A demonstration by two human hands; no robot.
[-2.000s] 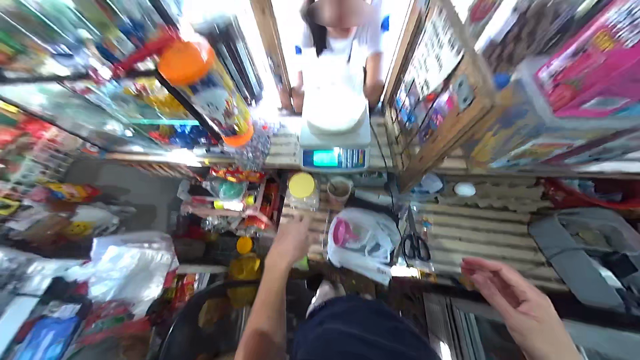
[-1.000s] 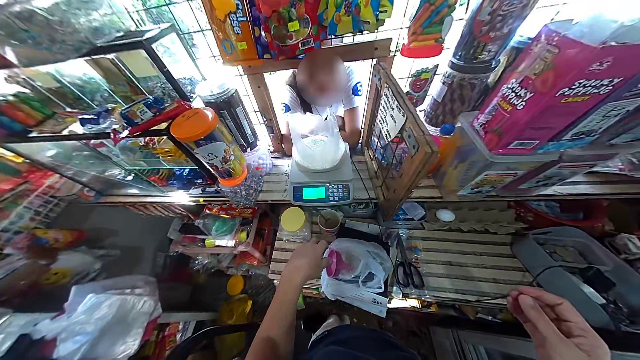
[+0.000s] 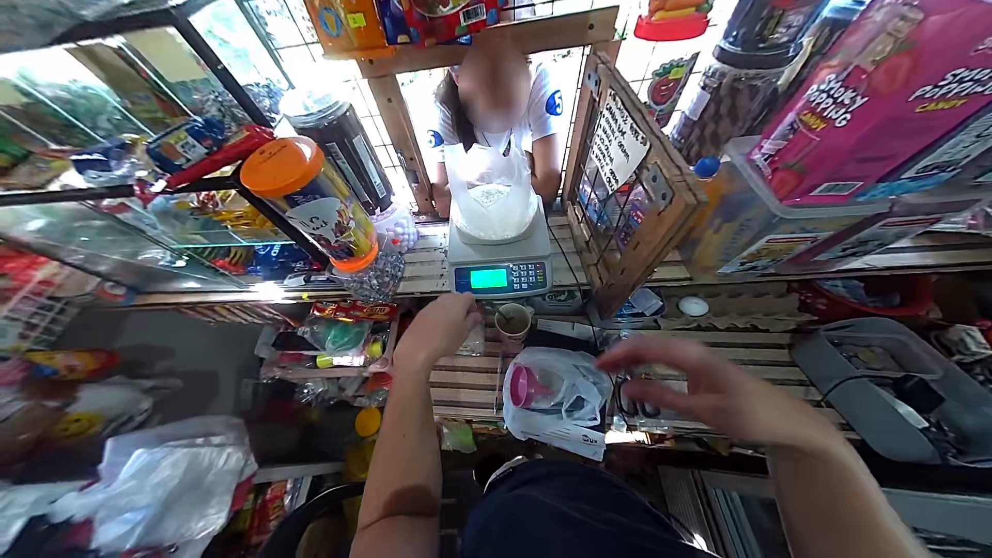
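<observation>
My left hand reaches over the slatted counter, just below the front of a digital scale; it covers most of a clear jar, and whether it grips the jar is unclear. A plastic bag of white granular stuff stands on the scale's pan. Right of that hand is a paper cup with something thin in it. My right hand, blurred, hovers with fingers apart and holds nothing. It is over dark-handled scissors, right of a plastic bag with a pink-rimmed container.
A person stands behind the scale at a wooden-framed opening, beside its open wire-mesh door. An orange-lidded jar leans at left. A grey plastic bin holds a charger and cable at right. Candy boxes stand upper right.
My right hand has moved left, from beside the grey bin to over the scissors, and its fingers have spread. My left hand has moved up toward the scale and now covers the yellow-lidded jar.
</observation>
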